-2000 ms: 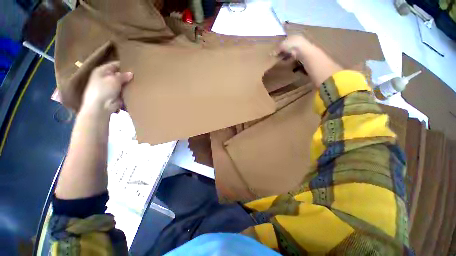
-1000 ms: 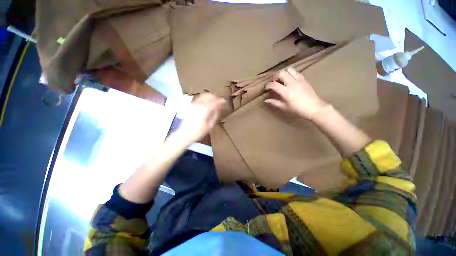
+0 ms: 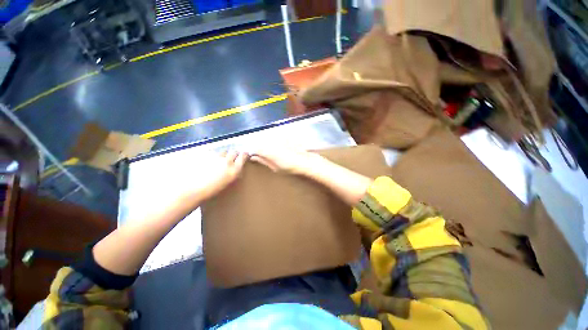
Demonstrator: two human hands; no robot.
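A brown bag panel (image 3: 284,225) lies in front of me, partly over the pale press table (image 3: 174,187), with its near edge over my lap. My left hand (image 3: 231,173) is at the panel's far left corner, fingertips at its edge. My right hand (image 3: 277,161) lies on the panel's far edge beside it, the two hands almost touching. Both hands hold the panel by that edge. A thin dark rail (image 3: 225,140) runs along the far edge of the press table.
Loose brown panels (image 3: 464,193) lie on the right. A bulky semi-finished bag (image 3: 387,84) is at the upper right. An open cardboard box (image 3: 109,147) is on the floor beyond the press. A reddish-brown cabinet (image 3: 51,225) stands at left.
The view has turned left towards the press table. Both hands have left the panel stack on the right, and a single panel is now with them at the press table.
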